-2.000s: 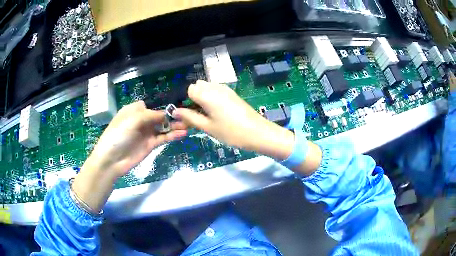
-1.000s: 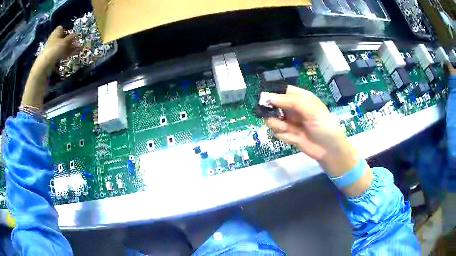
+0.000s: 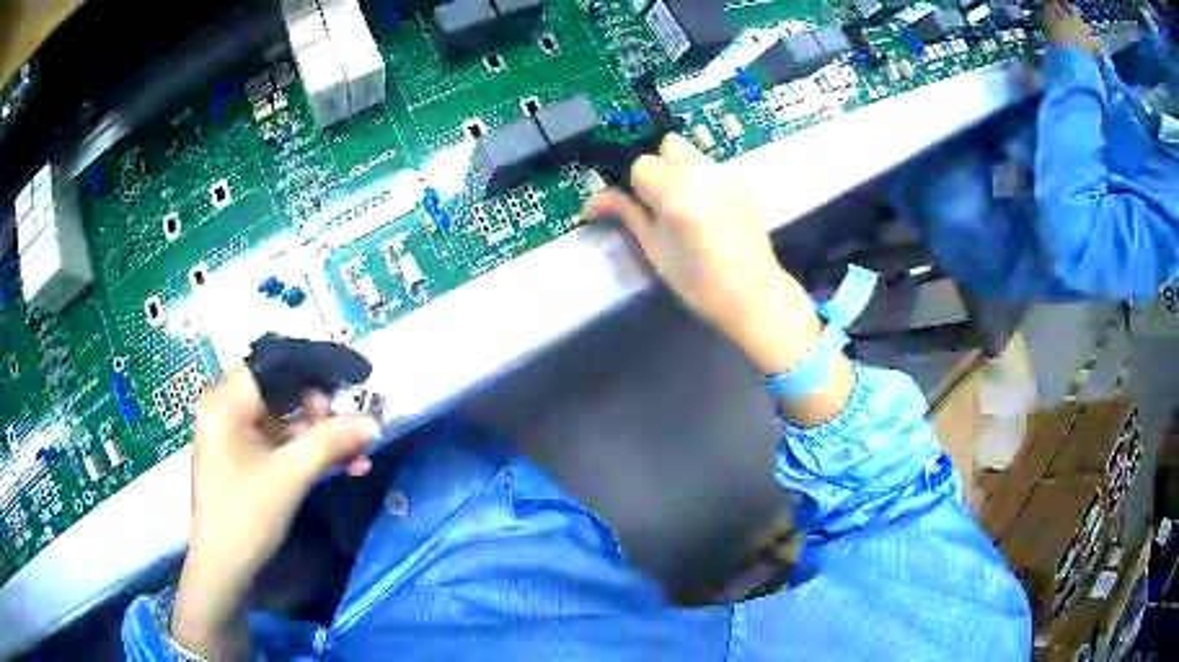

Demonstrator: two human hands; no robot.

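Note:
My left hand (image 3: 252,459), with black covers on some fingers, is in front of the rail at lower left. It pinches a small silver metal part (image 3: 356,405) between thumb and fingers. My right hand (image 3: 711,239) is over the rail, its black-covered fingertips at the front edge of the green circuit board (image 3: 323,207). What those fingertips touch or hold is hidden. A pair of dark grey relays (image 3: 537,140) stands on the board just left of them. A light blue band is on my right wrist.
The silver rail (image 3: 517,310) runs along the board's front. White blocks (image 3: 334,58) and another dark relay pair (image 3: 485,23) stand behind. Another worker's blue sleeve (image 3: 1086,194) is at upper right. Brown cartons (image 3: 1067,479) are at lower right.
The view has turned down and right. My left hand has come back from the parts bin with a silver part. My right hand has moved down to the board's front edge.

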